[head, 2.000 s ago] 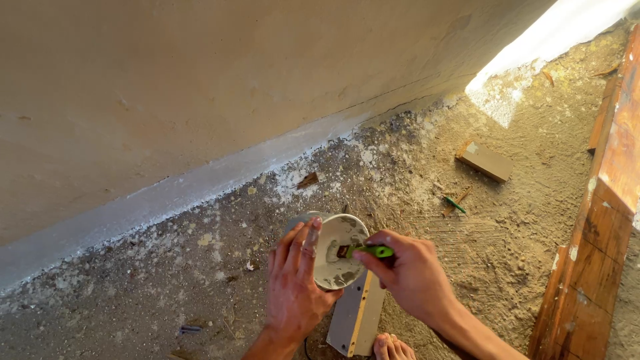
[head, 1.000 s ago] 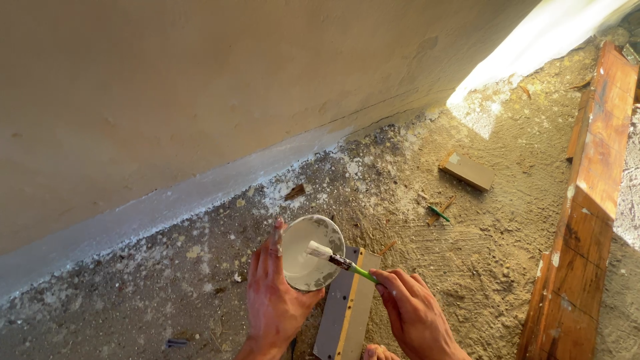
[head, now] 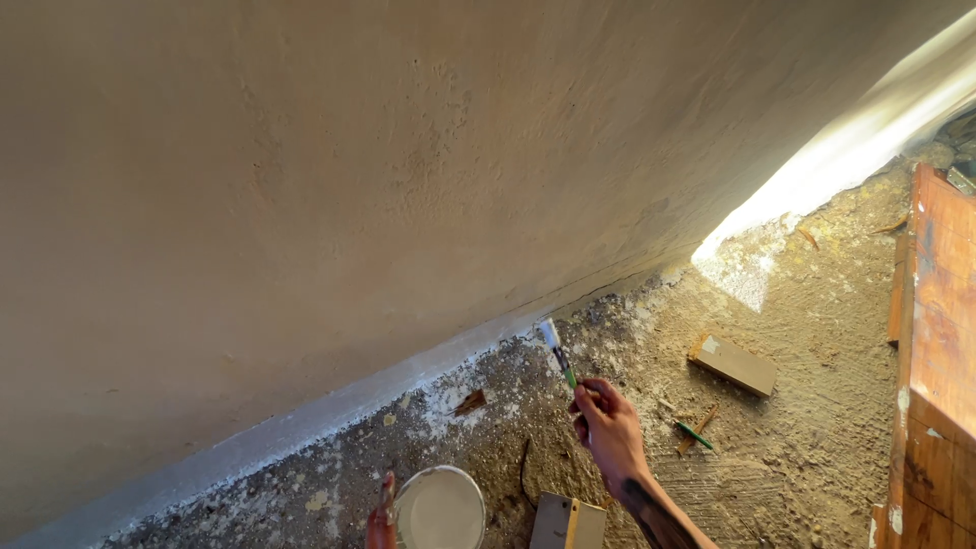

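My right hand grips the green handle of a small paintbrush. The brush's white-coated bristles are close to the foot of the plastered wall, near the end of a pale painted strip; whether they touch it I cannot tell. At the bottom edge, my left hand is around the left side of a round tub of whitish paint, mostly cut off by the frame.
A painted wooden block, a green stick and a wood chip lie on the rough, paint-spattered floor. Another piece of board lies right of the tub. Large wooden boards run along the right edge.
My right hand has lifted the brush out of the tub and moved it to the wall's foot. My left hand stays at the tub. The view has shifted up toward the wall.
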